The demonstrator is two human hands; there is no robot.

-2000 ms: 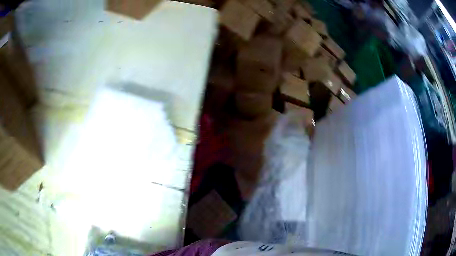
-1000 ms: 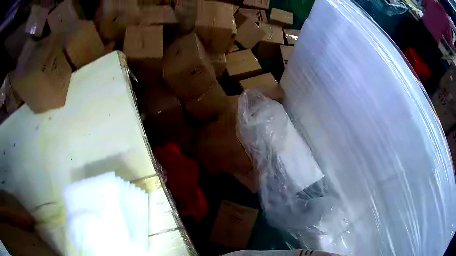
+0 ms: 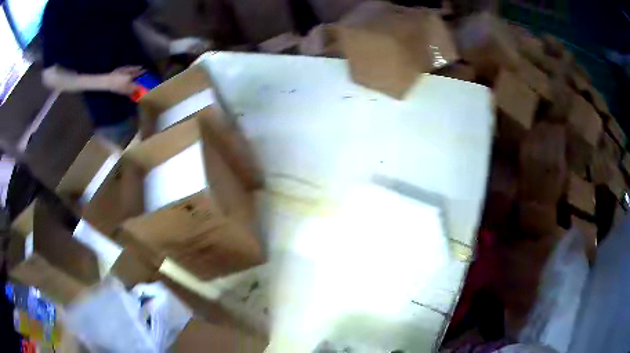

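Note:
Neither of my hands can be made out; a patterned sleeve edge shows at the bottom right. A bright white foam sheet stack (image 3: 373,248) lies on the whitish table (image 3: 311,103), glaring so its edges blur. Several open cartons (image 3: 200,234) stand at the table's left, flaps up, with white foam sheets (image 3: 176,178) showing inside. A whitish plastic bag or bagged product (image 3: 117,320) shows at the lower left, blurred.
A coworker in dark clothing (image 3: 93,41) stands at the upper left, holding an orange-red and blue tape gun (image 3: 141,85). A carton (image 3: 387,58) sits on the table's far edge. Many cartons (image 3: 546,152) are heaped right of the table. Plastic-wrapped foam (image 3: 611,289) stands lower right.
The view has swung left. The open cartons and coworker are now in view, the foam sheet stack sits nearer the picture's middle, and the wrapped foam has moved to the right rim.

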